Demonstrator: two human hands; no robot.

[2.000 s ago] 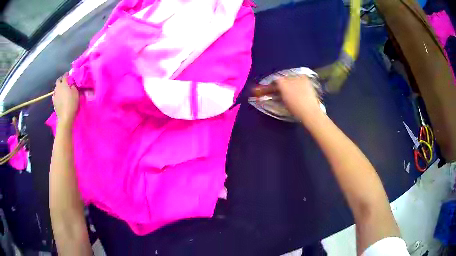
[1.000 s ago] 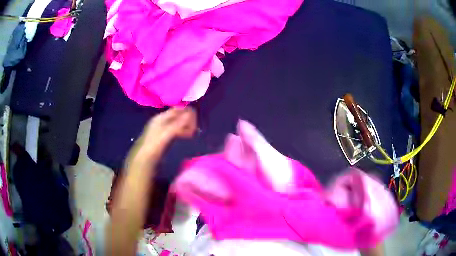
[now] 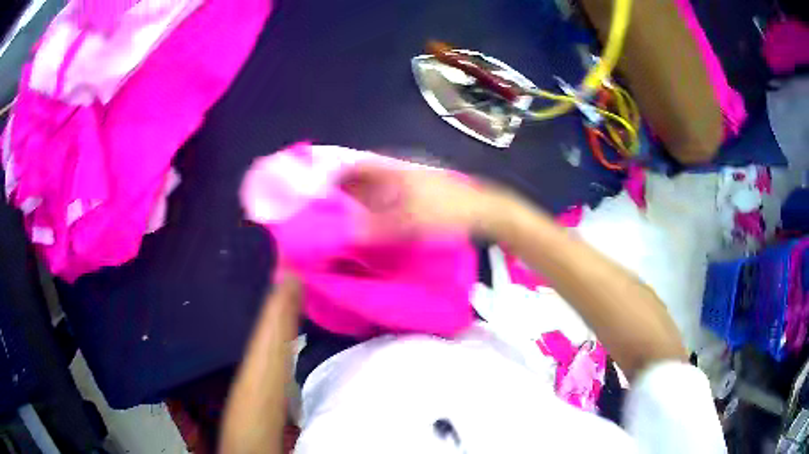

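A bright pink garment piece [image 3: 381, 284] with pale pink areas is bunched in front of my white top, at the table's near edge. My right hand [image 3: 399, 199] is blurred and holds it from above. My left hand [image 3: 288, 288] is at its left side, mostly hidden by the cloth; its grip cannot be told. The silver steam iron [image 3: 475, 97] with a red-brown handle stands on the dark table beyond the cloth, untouched. Another pink garment piece [image 3: 115, 151] lies on the table at the left.
A yellow hose [image 3: 612, 44] runs from the iron past orange-red and yellow loops [image 3: 616, 133]. A long brown board [image 3: 661, 80] is at the upper right. Blue baskets [image 3: 741, 293] and pink scraps [image 3: 577, 363] lie to the right. The dark table [image 3: 177, 328] has its near edge at lower left.
The view has shifted right. The held pink piece is now bunched more compactly, with my right hand visible on top. My left hand has come to the cloth. The iron is out of my right hand since the earliest frame.
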